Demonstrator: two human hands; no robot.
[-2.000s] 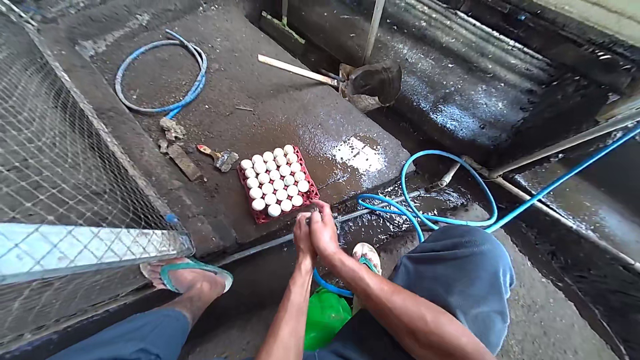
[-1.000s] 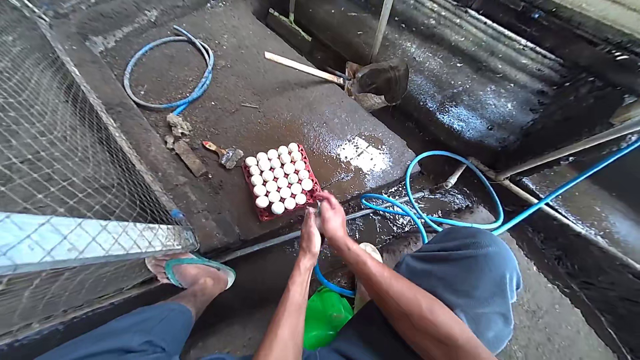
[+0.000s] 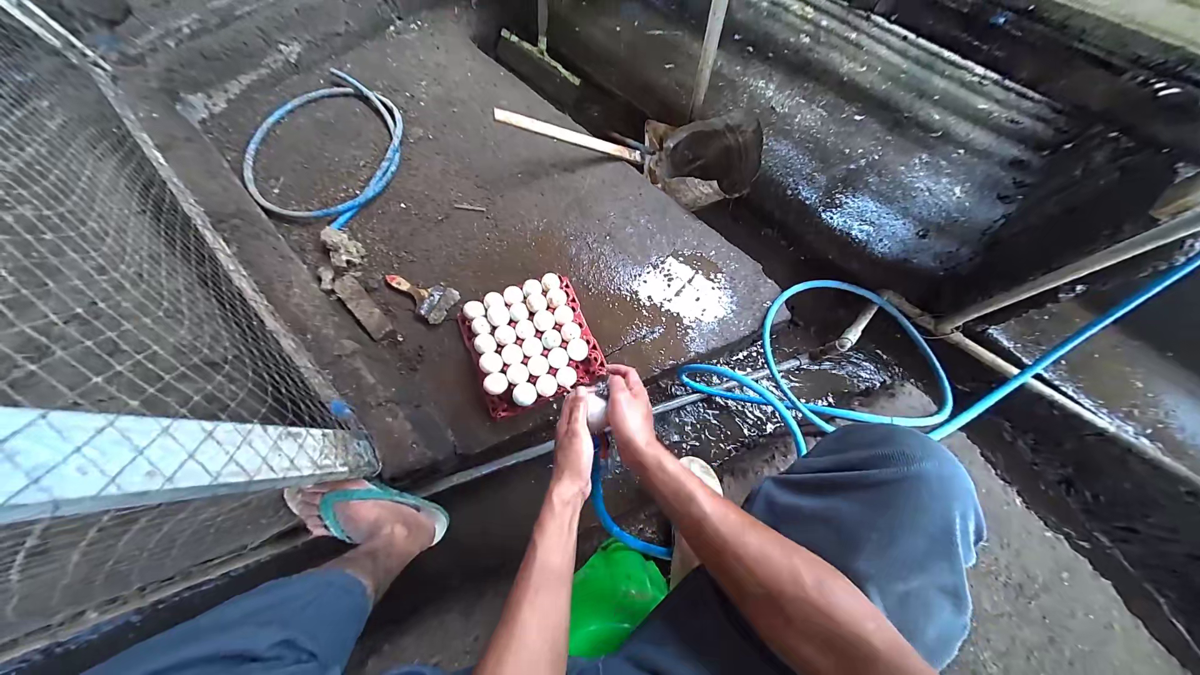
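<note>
My left hand (image 3: 573, 441) and my right hand (image 3: 631, 411) meet just below the tray's lower right corner, with a white egg (image 3: 596, 412) held between them. A red plastic egg tray (image 3: 498, 405) lies on the wet concrete, filled with rows of white eggs (image 3: 534, 346). At its lower right corner some cups show bare. Under my hands, a blue hose (image 3: 603, 511) curves down past a green plastic object (image 3: 614, 595) between my legs. To the tray's upper left is a paintbrush (image 3: 424, 297) with a worn wooden handle.
A coiled blue hose (image 3: 251, 159) lies at the upper left. Loops of blue hose (image 3: 940, 380) rest on the right. A shovel (image 3: 705, 155) with a pale handle lies beyond the tray. A wire mesh fence (image 3: 122, 234) with a metal bar (image 3: 169, 455) stands left. Water wets the ledge.
My hands stay together near the tray's lower right corner. The white egg between them now shows more plainly than in the earlier frames.
</note>
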